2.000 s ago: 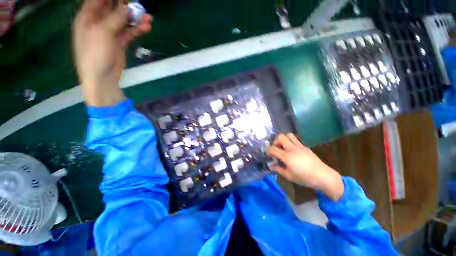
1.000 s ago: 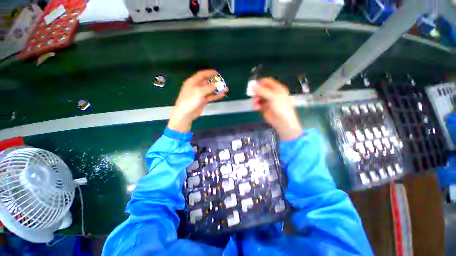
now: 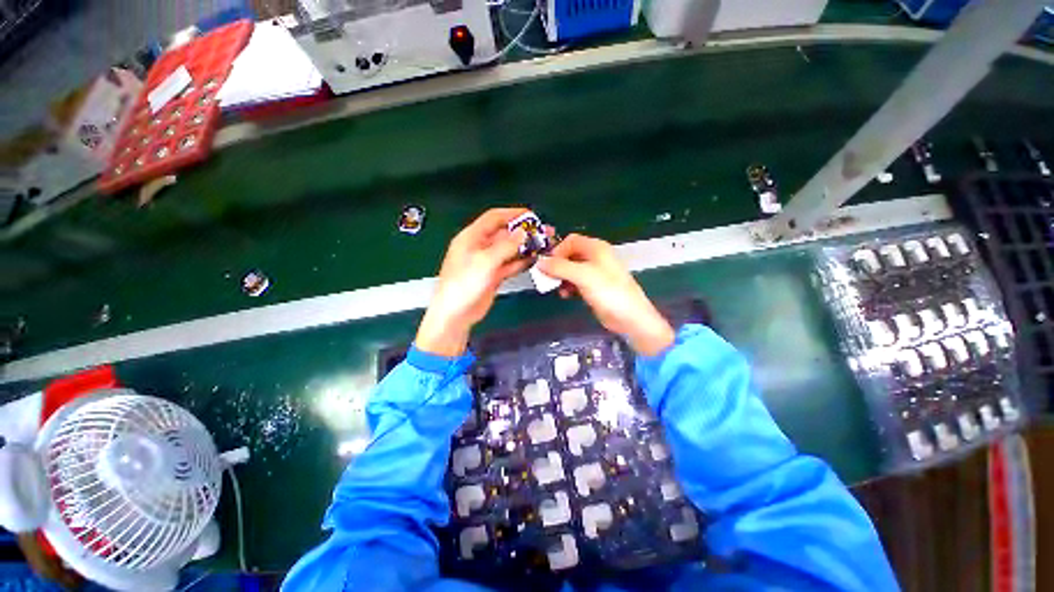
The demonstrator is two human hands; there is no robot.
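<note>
My left hand [image 3: 472, 275] holds a small shiny electronic unit [image 3: 528, 235] above the pale metal rail. My right hand [image 3: 601, 283] holds a flex cable part by its white square end [image 3: 544, 275], close against the lower side of the unit. The fingertips partly hide where the two parts meet, so I cannot tell if they are joined. Below my hands, a clear blister tray [image 3: 615, 509] with rows of pale square parts sits on a black tray [image 3: 689, 312].
A green conveyor belt [image 3: 624, 139] carries spaced small units beyond the rail [image 3: 347, 306]. A slanted metal post [image 3: 890, 127] stands at right. A second filled blister tray [image 3: 930, 347] and black trays [image 3: 1017, 243] lie right. A white fan [image 3: 133, 474] stands left.
My hands came back over the rail with their parts, which were apart one second ago and are now together. The view has shifted, showing more of the far shelf.
</note>
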